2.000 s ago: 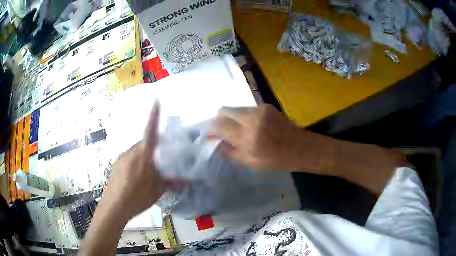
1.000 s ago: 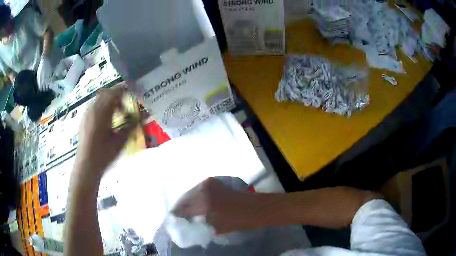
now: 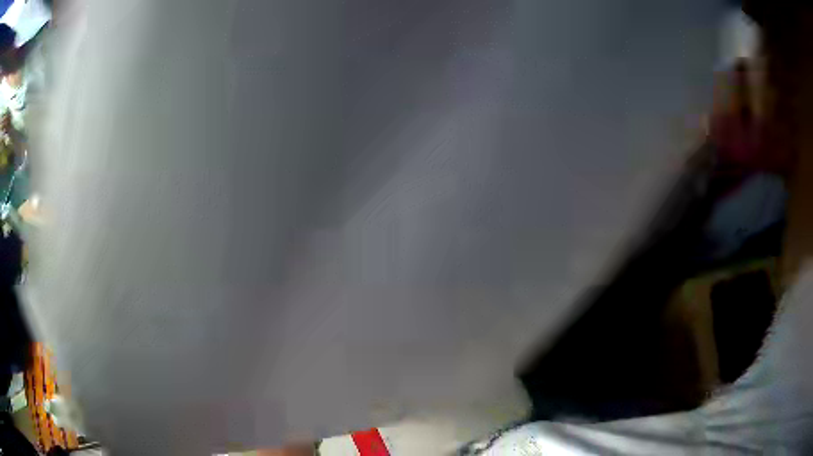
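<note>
A large pale grey, blurred sheet-like thing (image 3: 357, 223), which looks like the product poly bag, fills most of the view very close to the camera. Its right edge slants down to the lower middle. A dark, blurred shape that seems to be my right hand (image 3: 744, 116) is by its upper right edge, with my forearm at the right rim; its grip is unclear. A small skin-toned patch shows at the bottom edge below the sheet; I cannot tell whether it is my left hand. The white box and the work surface behind are hidden.
A brown carton (image 3: 698, 334) stands low on the right, partly in shadow. Orange-striped printed cardboard (image 3: 42, 392) shows at the lower left. A white surface with a red mark (image 3: 370, 442) is at the bottom, beside my white clothing (image 3: 579, 438). Blurred shapes line the left rim.
The large grey sheet has come up in front of the camera and now covers the box, the bench and the yellow table. My right forearm has moved from the middle up to the right rim.
</note>
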